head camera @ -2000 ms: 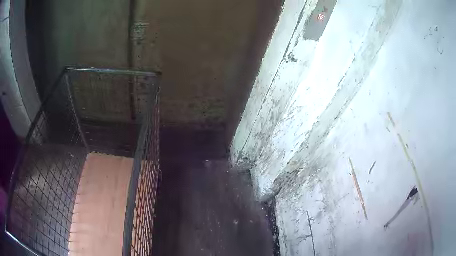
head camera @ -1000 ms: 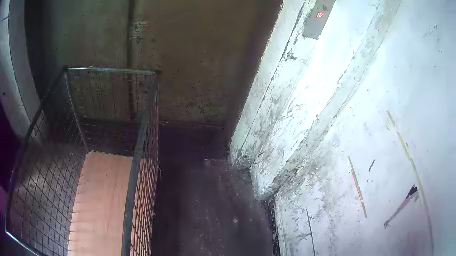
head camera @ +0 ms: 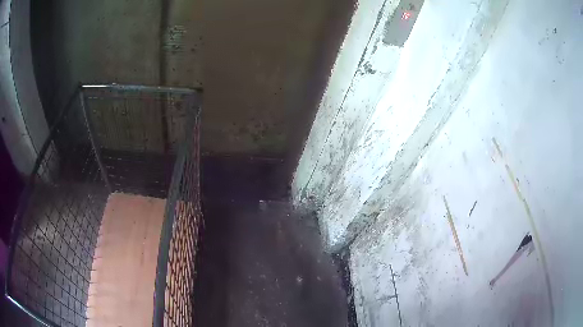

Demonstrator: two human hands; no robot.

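An open-topped wire-mesh trolley [head camera: 174, 198] stands at the left, its far end close to the lift doors. Its top rail [head camera: 137, 88] is a smooth grey tube around the rim. A flat tan cardboard sheet [head camera: 128, 255] lies on the trolley floor, seen partly through the right mesh side. The near end of the trolley is cut off by the bottom edge. Neither my left hand nor my right hand is in the picture.
Dull brown-green lift doors [head camera: 243, 76] with a vertical seam stand behind the trolley. A scuffed white wall [head camera: 447, 191] fills the right side, with a grey panel showing a red light [head camera: 403, 22] near the top. Dark floor [head camera: 268, 262] lies between trolley and wall.
The whole view has shifted very slightly, so the trolley and wall panel sit a little further left and up. The trolley and doors otherwise look the same.
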